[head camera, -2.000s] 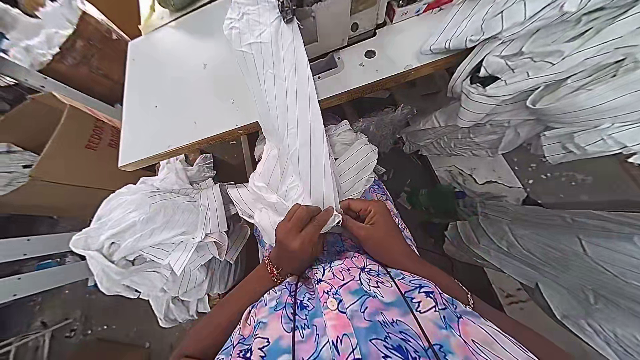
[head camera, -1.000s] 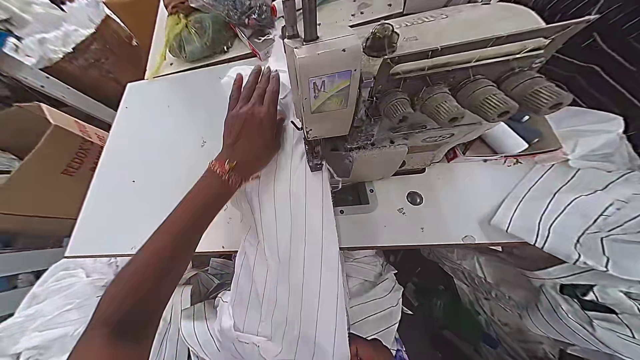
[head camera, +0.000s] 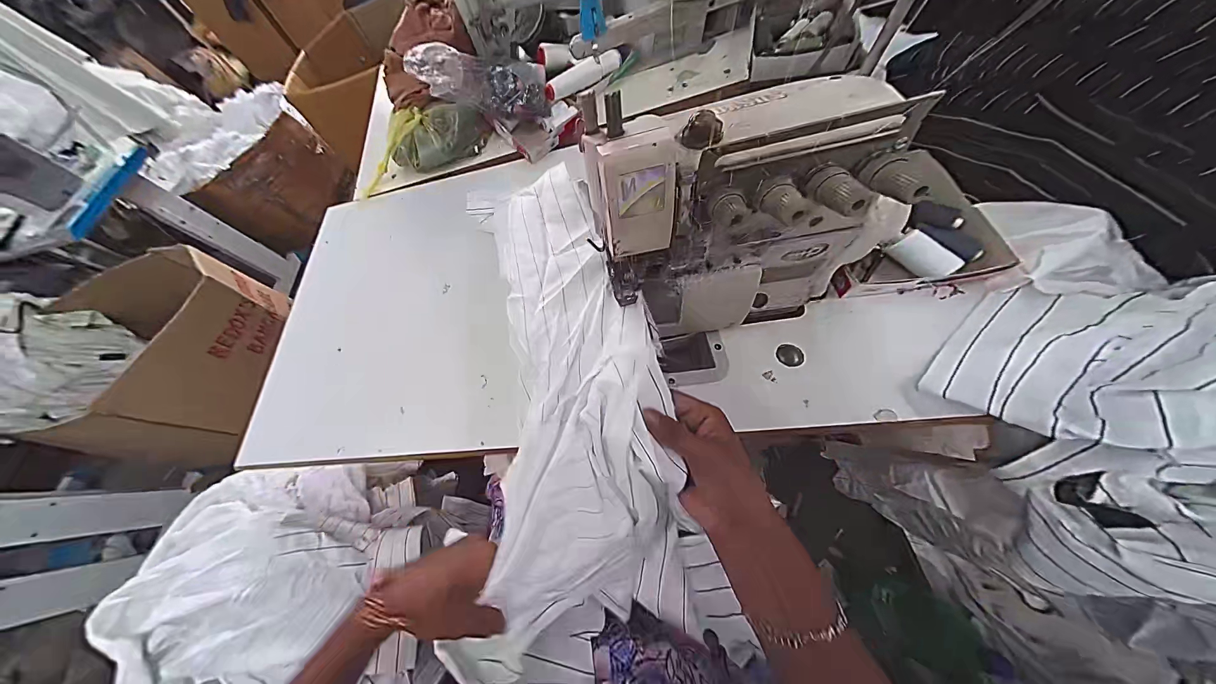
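Note:
A white striped fabric piece (head camera: 570, 380) runs from the white tabletop, under the presser foot (head camera: 624, 283) of an overlock sewing machine (head camera: 741, 209), down over the table's front edge. My right hand (head camera: 712, 461) grips its right edge just below the needle area, thumb on top. My left hand (head camera: 442, 589) is lower left, at the hanging part of the cloth; its fingers are blurred and partly hidden, and they appear closed on the fabric's edge.
White striped garments (head camera: 237, 570) are heaped below the table at left, with more (head camera: 1092, 370) at right. A cardboard box (head camera: 180, 351) stands at far left. Tied plastic bags (head camera: 437, 133) and thread spools (head camera: 584, 76) lie behind the machine; a tray (head camera: 988, 237) holds more spools.
My left hand has left the cloth on the tabletop beside the machine and is down at the hanging fabric. My right hand has come up to the cloth's right edge.

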